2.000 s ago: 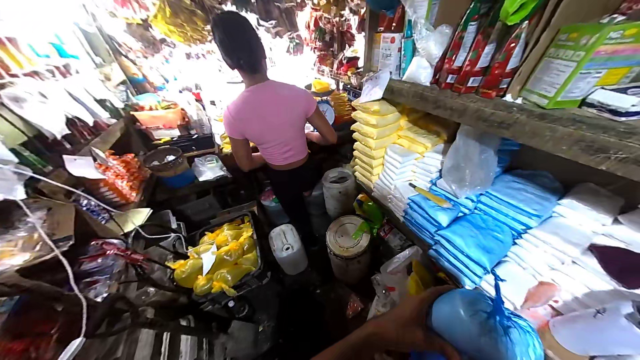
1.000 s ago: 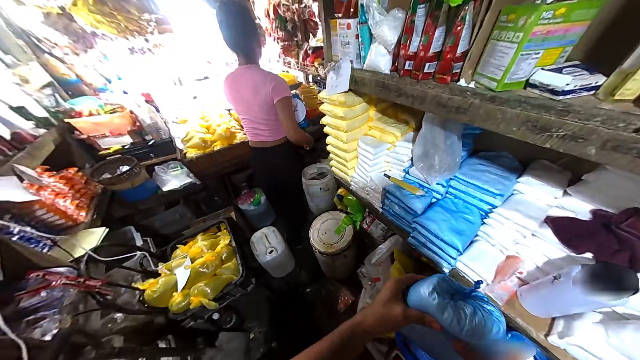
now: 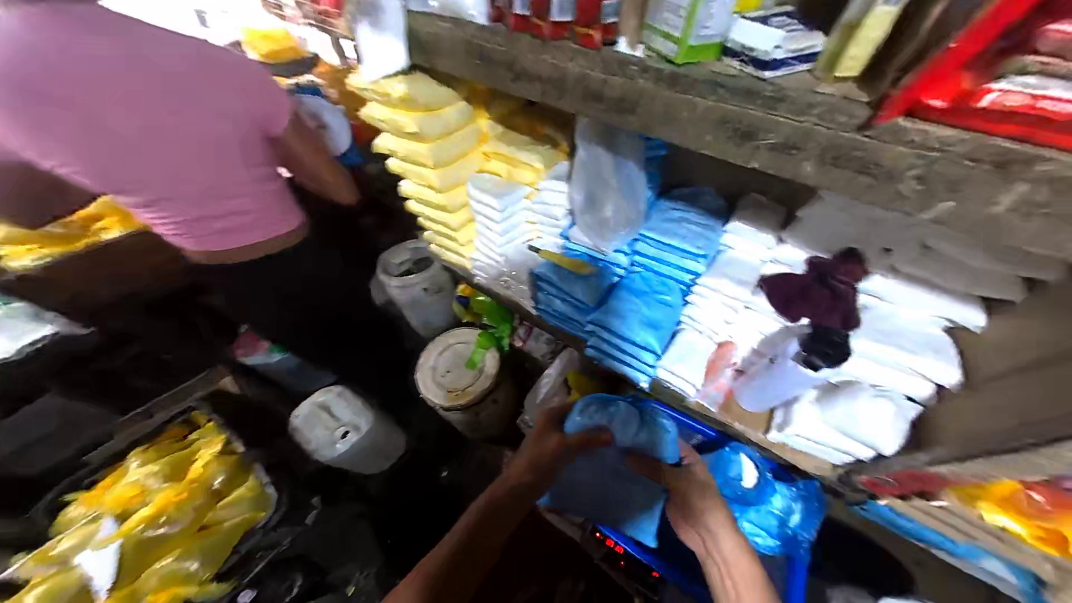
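Note:
Both hands are on a blue plastic bag (image 3: 615,477) at the lower middle of the head view. My left hand (image 3: 557,448) grips its upper left side, thumb across the front. My right hand (image 3: 691,494) holds its right side. Behind and right of my hands, more blue plastic bags (image 3: 754,494) sit in a blue container (image 3: 800,561). A device with a lit red digital display (image 3: 610,543) shows just below the held bag. On the shelf beyond lie stacks of folded blue packets (image 3: 641,310). The bag's contents cannot be made out.
A person in a pink top (image 3: 159,126) stands at the left. Near the floor are a lidded bucket (image 3: 456,368), a white jerrycan (image 3: 343,427) and a crate of yellow bags (image 3: 159,511). A thick wooden shelf (image 3: 712,109) runs above the stacked packets.
Earlier one hand held a rounded, tied blue bag at the lower right; now both hands hold a blue bag that hangs flatter. The view has moved closer to the shelf.

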